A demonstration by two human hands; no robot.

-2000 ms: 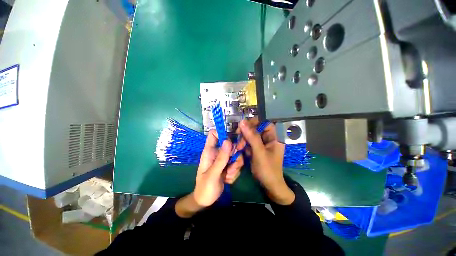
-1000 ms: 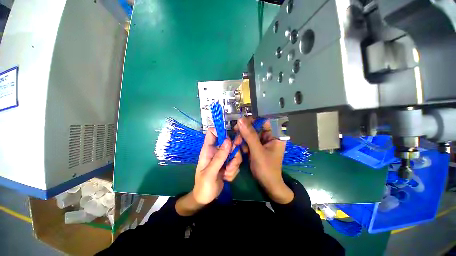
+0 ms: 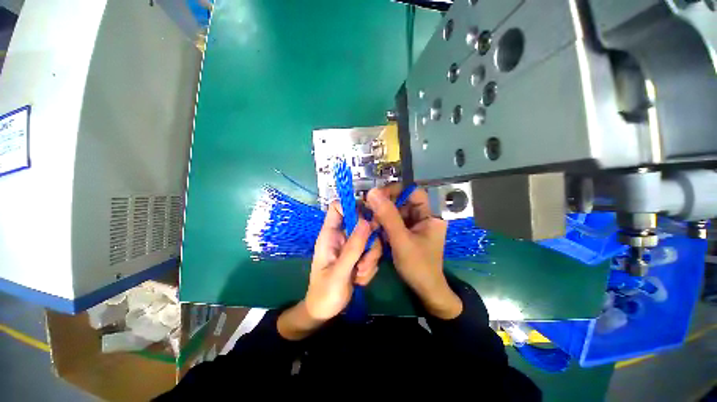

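My left hand (image 3: 334,263) is closed around an upright bunch of blue lead wires (image 3: 344,192), whose tips point away from me. My right hand (image 3: 413,239) is beside it, fingertips pinched and nearly touching the left thumb; blue wire shows at its fingers, but how many wires is hidden. Both hands are just in front of the silver fixture (image 3: 330,149) with the brass-coloured block (image 3: 388,145). A wide pile of blue wires (image 3: 287,228) lies across the green mat behind the hands, pale tips splayed at left.
The grey machine head (image 3: 503,102) overhangs at right. A small blue bin (image 3: 586,245) and a large blue tote (image 3: 668,314) with clear pieces stand at lower right. An off-white unit (image 3: 141,157) is at left, above a cardboard box (image 3: 75,353) of whitish pieces. The green mat (image 3: 267,94) lies beneath.
The machine head has shifted left and then partly back right in view. My right fingertips have moved slightly left, closer to the left thumb. The left hand still holds the bunch.
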